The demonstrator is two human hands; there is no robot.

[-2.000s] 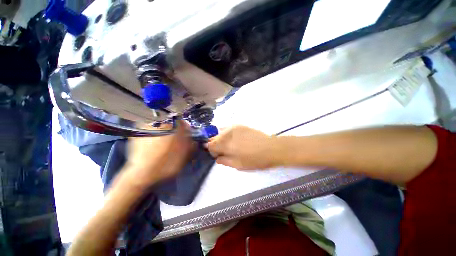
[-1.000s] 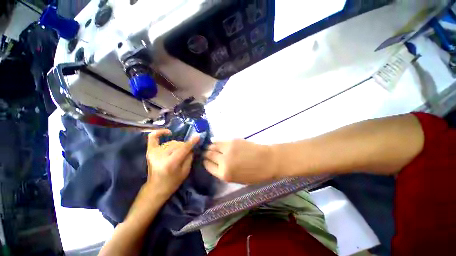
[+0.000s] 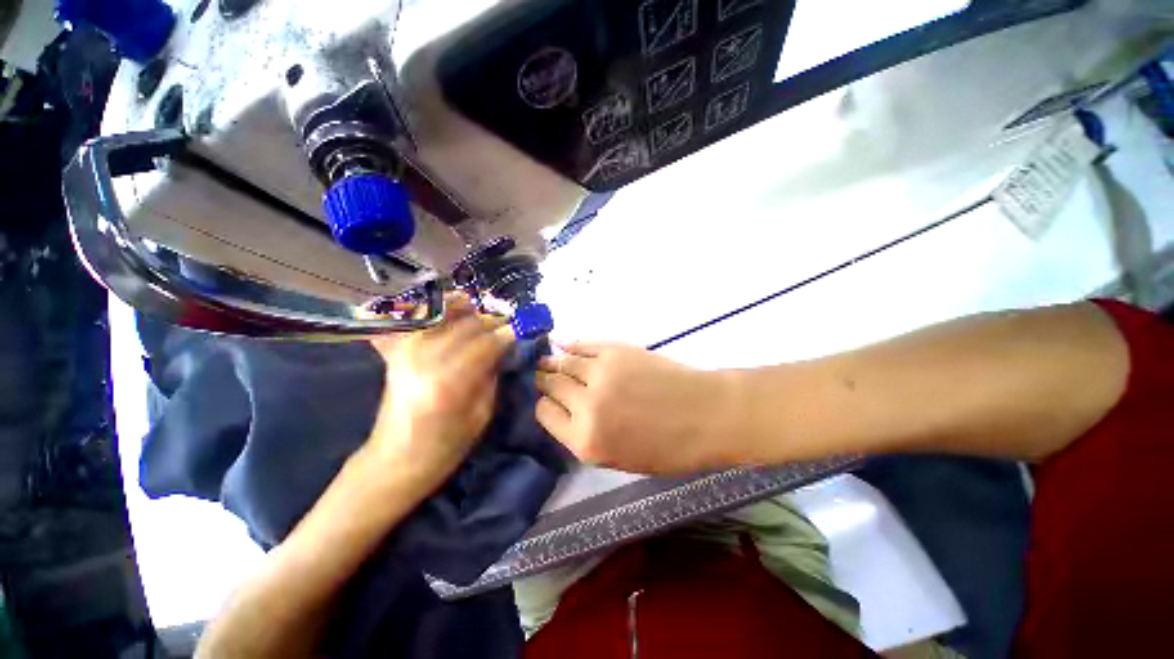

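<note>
A dark navy garment piece lies bunched left of the needle area and hangs over the table's front edge. My left hand lies on the cloth, its fingertips at the presser foot area and partly hidden behind the chrome guard. My right hand pinches the cloth edge just below the small blue knob. The needle and the seam under the fingers cannot be made out. The white sewing machine head stands above, with its blue tension dial.
The black control panel is on the machine arm. A ruler tape runs along the front edge. A printed paper tag and blue items are at far right. Dark cloth lies below the table at right.
My left hand has moved up to the foot, its fingers no longer spread below it. The cloth was spread farther left between two and one seconds ago. The camera view has shifted slightly.
</note>
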